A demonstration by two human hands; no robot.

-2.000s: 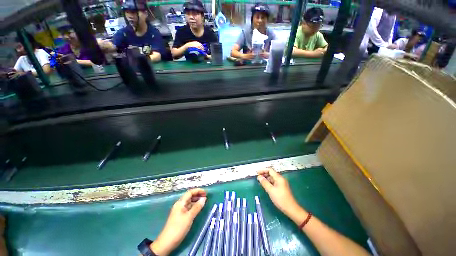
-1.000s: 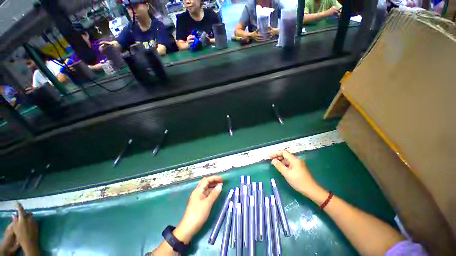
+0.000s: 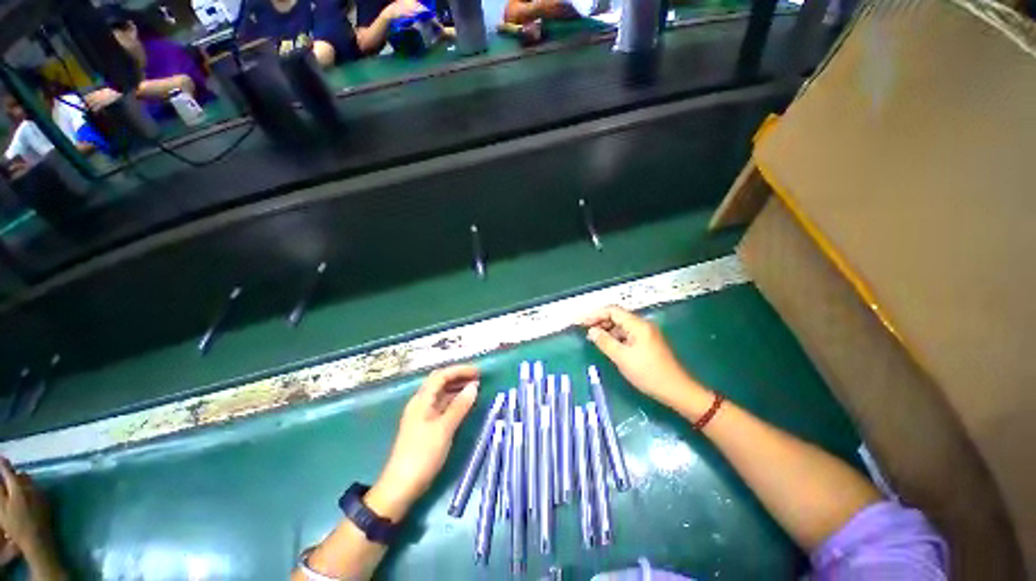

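Several slim pens (image 3: 543, 454) with silvery-purple bodies and white ends lie in a loose fan on the shiny green worktop (image 3: 250, 499), between my hands. My left hand (image 3: 434, 429) rests left of the pens, fingers loosely curled, holding nothing, with a black band on the wrist. My right hand (image 3: 632, 350) rests beyond them to the right, at the chipped pale rail (image 3: 398, 365), fingers slightly bent and empty. Neither hand touches the pens. Single pens (image 3: 478, 252) lie spaced on the dark green conveyor belt (image 3: 392, 267) past the rail.
A large open brown carton (image 3: 909, 193) stands at the right, over the rail and belt edge. Another person's hand (image 3: 21, 516) is at the far left edge. Seated people (image 3: 170, 68) and dark upright cylinders (image 3: 259, 100) are across the line.
The camera has tilted further down, so less of the people opposite shows and more of my lilac sleeve. My hands and the pens keep about the same places relative to each other.
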